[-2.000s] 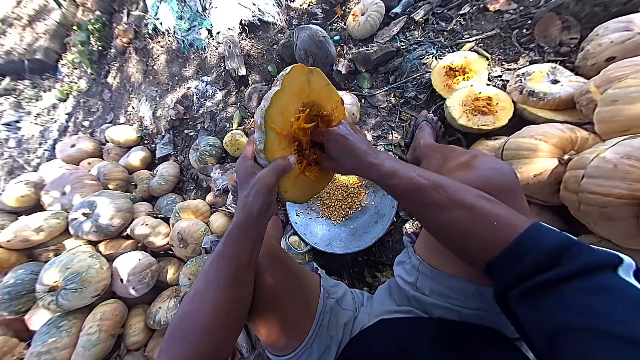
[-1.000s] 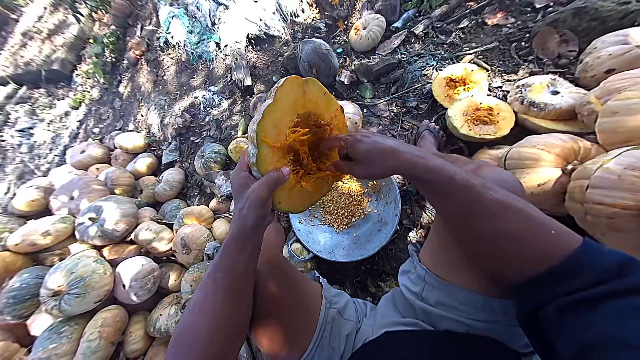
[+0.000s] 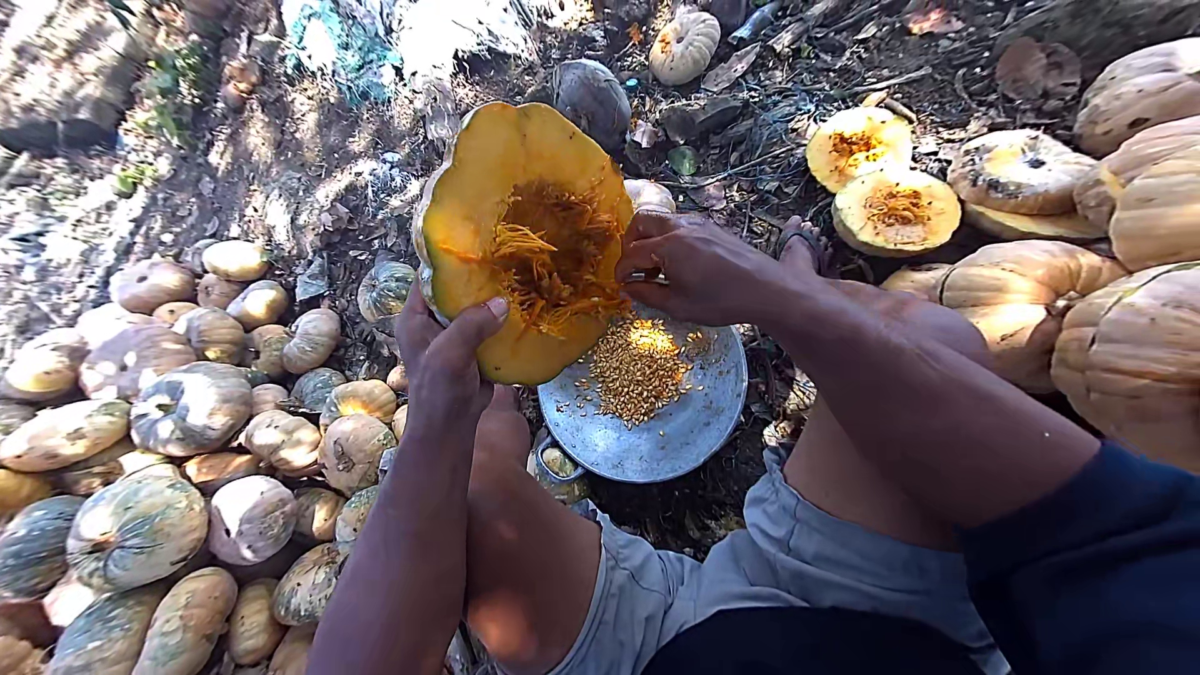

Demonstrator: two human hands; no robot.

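Observation:
My left hand [image 3: 445, 342] grips the lower left rim of a halved pumpkin [image 3: 469, 225], its thumb on the cut face. The orange hollow, with stringy pulp, faces me. At the right edge of the half is my right hand [image 3: 689, 267], fingers curled and pinched together; a small shiny thing shows between them, too small to name. Beneath the pumpkin, a round metal pan [image 3: 694, 427] with a loop handle holds a heap of pale seeds [image 3: 642, 375].
Many whole pumpkins [image 3: 192, 408] are piled at the left. Cut pumpkin halves [image 3: 897, 211] and large ribbed pumpkins [image 3: 1017, 291] lie at the right, near my foot [image 3: 803, 242]. A dark rounded object [image 3: 591, 101] and a small pumpkin [image 3: 685, 47] are beyond the pan.
My right hand has moved from inside the pumpkin's hollow to its right edge. My left hand still holds the half, which has come lower and covers part of the pan.

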